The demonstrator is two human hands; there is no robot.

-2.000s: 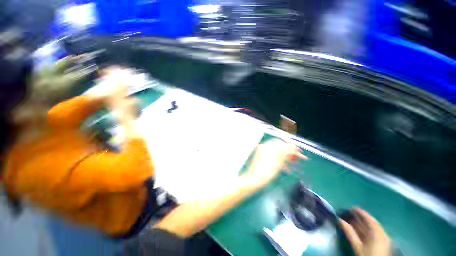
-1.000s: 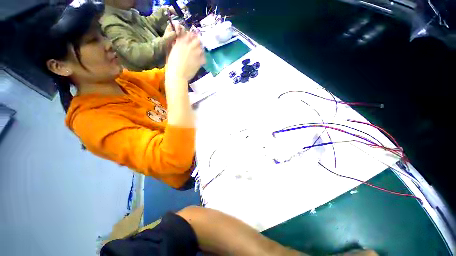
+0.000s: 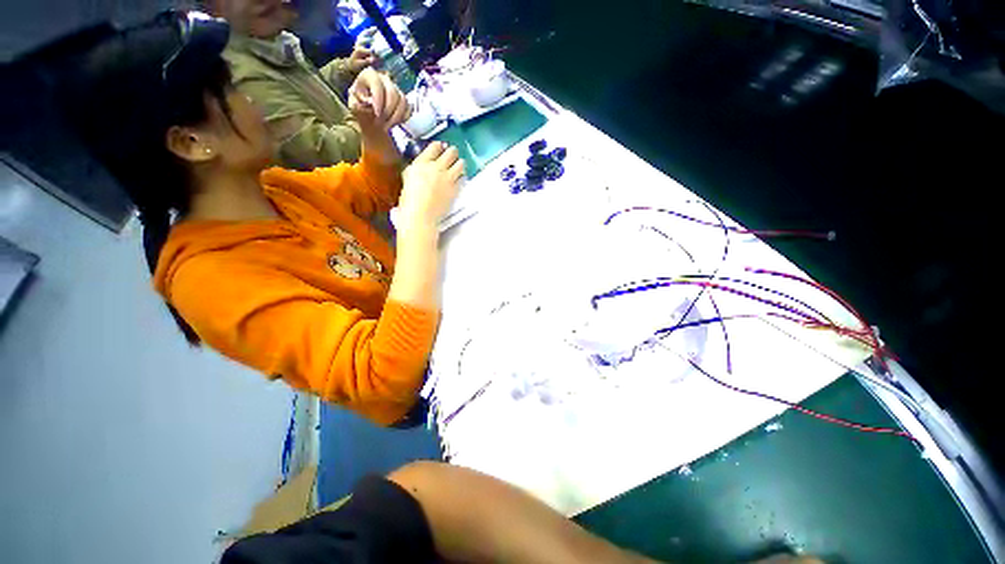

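My left forearm crosses the bottom of the view. Only a sliver of my left hand (image 3: 785,559) shows at the bottom edge, so its fingers and anything in them are hidden. My right hand is out of the picture. In front lies a large white sheet (image 3: 529,248). Loose red, black and blue lead wires (image 3: 672,284) spread over its right part, some reaching past its edge. A clear, shiny piece, perhaps a plastic bag (image 3: 634,336), lies under the wires. Small black caps (image 3: 537,167) are clustered at the sheet's far end.
A coworker in an orange top (image 3: 298,286) sits at the left, arms over the sheet's edge. Another person in olive (image 3: 281,99) is beyond, near white housings (image 3: 482,86). The green mat (image 3: 705,485) is in front, and the dark conveyor belt (image 3: 793,143) runs along the right.
Since the blurred earliest frame, the view has swung left and my right hand has left it. Over the last second, the coworker's raised hand has lowered towards the sheet; my forearm is nearly unchanged.
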